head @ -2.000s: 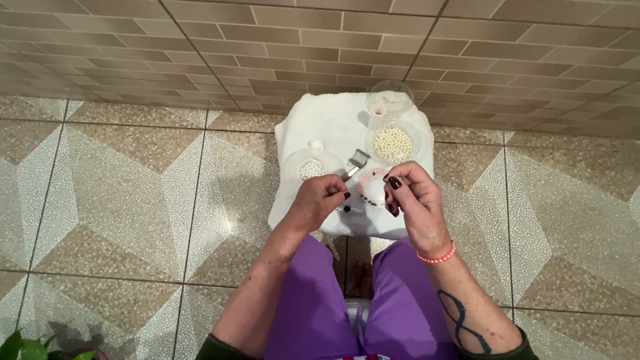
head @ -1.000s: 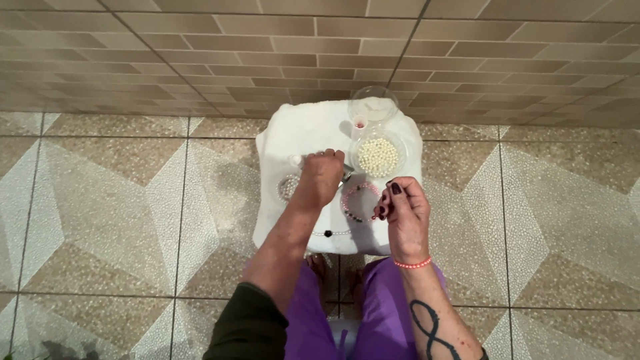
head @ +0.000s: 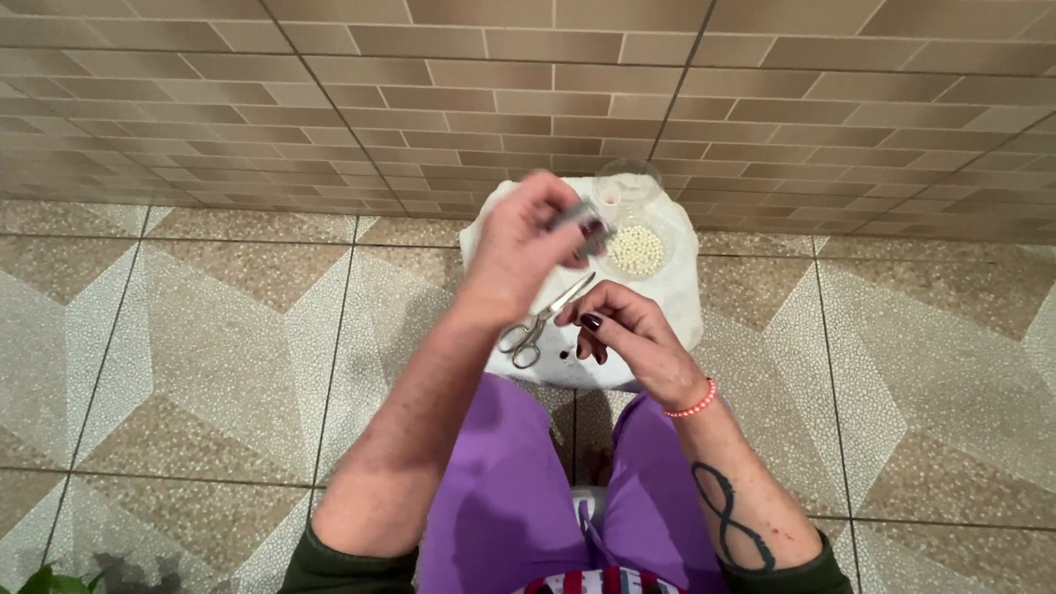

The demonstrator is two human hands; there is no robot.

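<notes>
Raised over the white cloth, my left hand is blurred and grips a small grey item whose kind I cannot tell. My right hand is lower and to the right, fingers curled with the tips near each other; whether anything thin is between them cannot be seen. Metal scissors lie on the cloth between my hands, blades toward the upper right. A small black piece rests beside their handles. Pearl-like cream beads fill a clear round container above my right hand.
Behind the beads are a clear round container or lid and a small pinkish-white item. The cloth-covered surface stands near a brick-patterned tiled wall. Green leaves show at the bottom left, over the patterned floor.
The scissors now show on the cloth beside my right hand. My left hand is raised with the grey item in it. The pink beaded ring seen earlier is now out of sight.
</notes>
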